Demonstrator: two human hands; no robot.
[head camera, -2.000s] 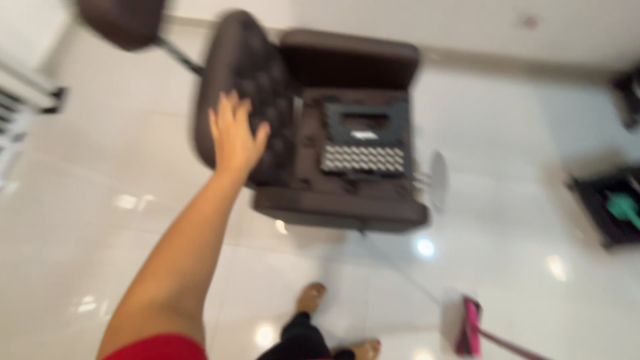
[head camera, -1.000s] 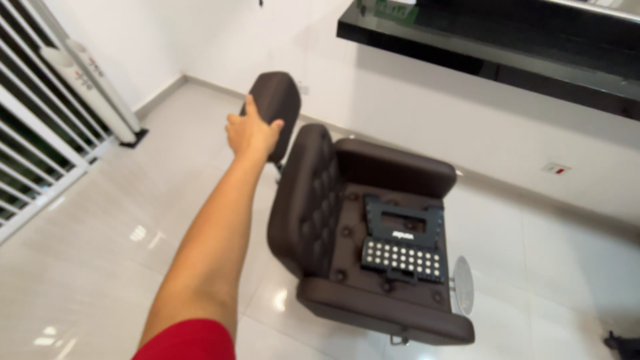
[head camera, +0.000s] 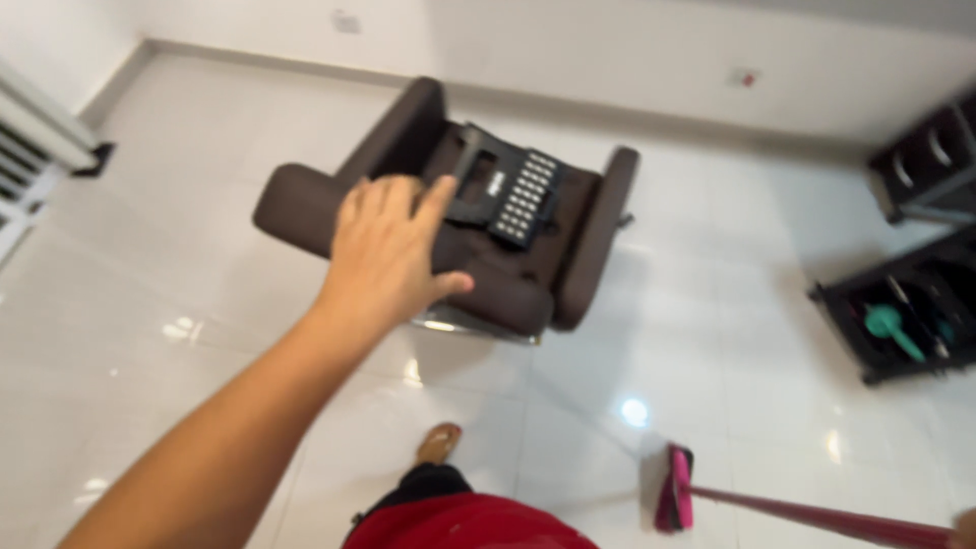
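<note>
My left hand (head camera: 393, 244) reaches over the backrest of a brown padded salon chair (head camera: 591, 236), fingers spread; whether it touches the upholstery is blurred. On the seat lies a black plastic piece with rows of light studs (head camera: 526, 194) and a rectangular opening. At the right edge, my right hand (head camera: 962, 530) shows only partly, closed around the handle of a pink broom (head camera: 675, 492). The broom's head rests on the tiled floor to the right of my foot.
A black trolley (head camera: 854, 335) holding a green tool (head camera: 884, 322) stands at the right, beneath a dark drawer unit (head camera: 915, 164). White wall with sockets runs behind the chair. A white barred gate (head camera: 23, 160) is at the far left.
The chair has turned, its backrest now nearer to me. My left hand has moved from the headrest to above the backrest. The view has tilted down, bringing the broom back into sight.
</note>
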